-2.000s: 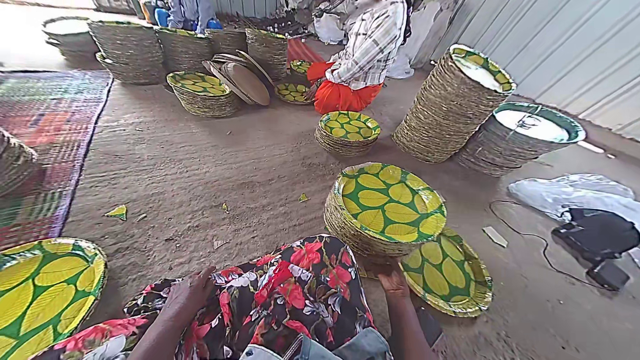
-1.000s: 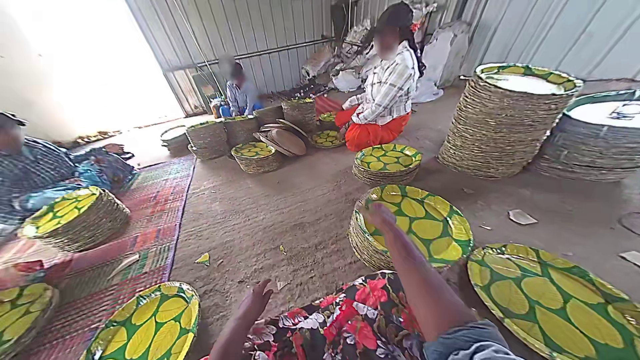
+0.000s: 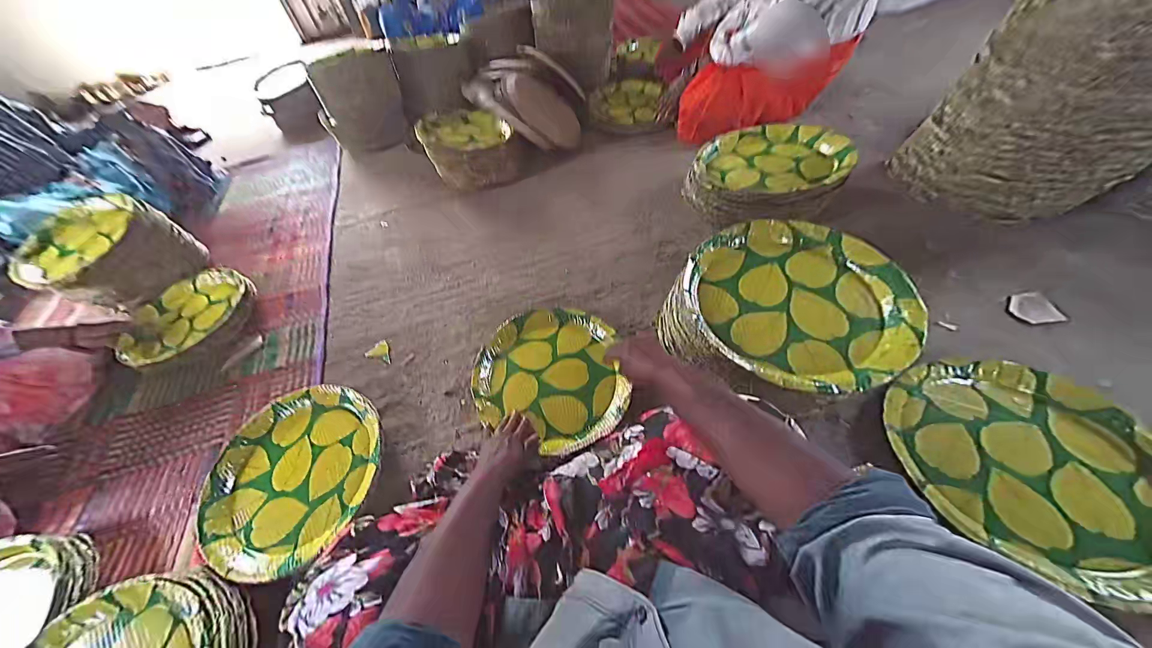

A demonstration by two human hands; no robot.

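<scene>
A round plate with a green and yellow leaf pattern (image 3: 565,385) is held between my two hands, low in front of my lap. My left hand (image 3: 513,441) grips its lower left rim, and my right hand (image 3: 637,358) is at its right rim, slightly blurred. A stack of the same plates (image 3: 814,306) stands close beyond my right hand. One more patterned plate (image 3: 292,481) lies left of my left forearm, and another (image 3: 1017,459) lies at the right.
Further stacks stand ahead (image 3: 774,171), at lower left (image 3: 148,612) and beside a woven mat (image 3: 288,225) on the left. A tall stack (image 3: 1026,126) rises at upper right. A person in a red garment (image 3: 747,90) sits ahead; a person's hand (image 3: 72,326) touches a plate at left.
My hands, apart one second ago with the right over the plate stack, have come together on a plate in front of my lap. The view has tilted down.
</scene>
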